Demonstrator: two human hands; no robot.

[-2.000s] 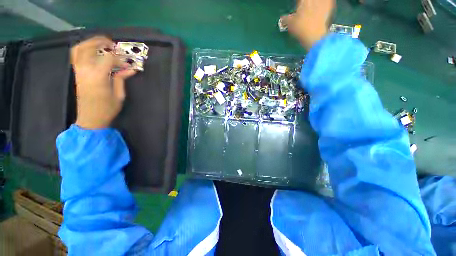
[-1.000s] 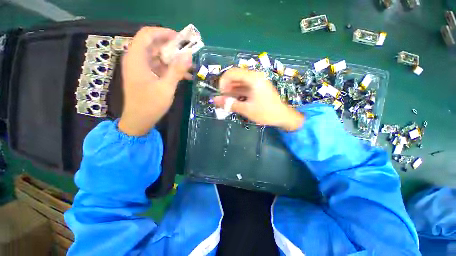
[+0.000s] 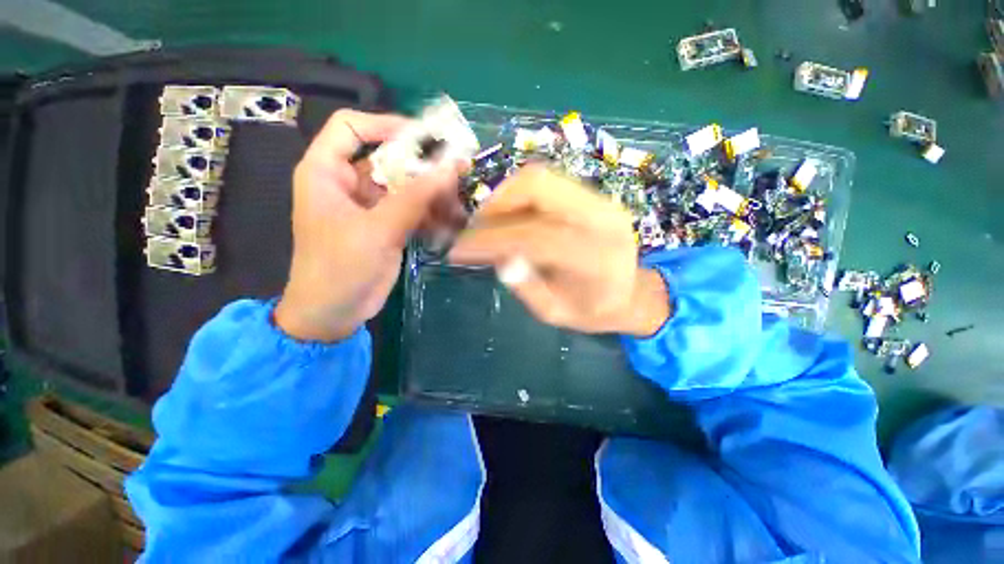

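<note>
My left hand point(image 3: 347, 226) holds a pale plastic housing point(image 3: 427, 145) with a dark spot, tilted, above the left edge of the clear blister tray point(image 3: 495, 364). My right hand point(image 3: 567, 248) is just right of it, blurred, with a white band on one finger. Its fingertips are close together near the housing; I cannot tell whether they hold a part. Circuit boards with white cells point(image 3: 727, 198) lie tangled in the upper part of the tray.
At left, the black foam tray point(image 3: 264, 220) holds a column of housings point(image 3: 189, 165) and one beside its top. Part-assembled units point(image 3: 828, 79) lie at the upper right. A loose pile of boards point(image 3: 886, 314) and a thin dark tool point(image 3: 960, 329) lie right of the clear tray.
My right hand came down from the upper bench to the housing. My left hand moved right from the foam tray with the housing, then slightly lower.
</note>
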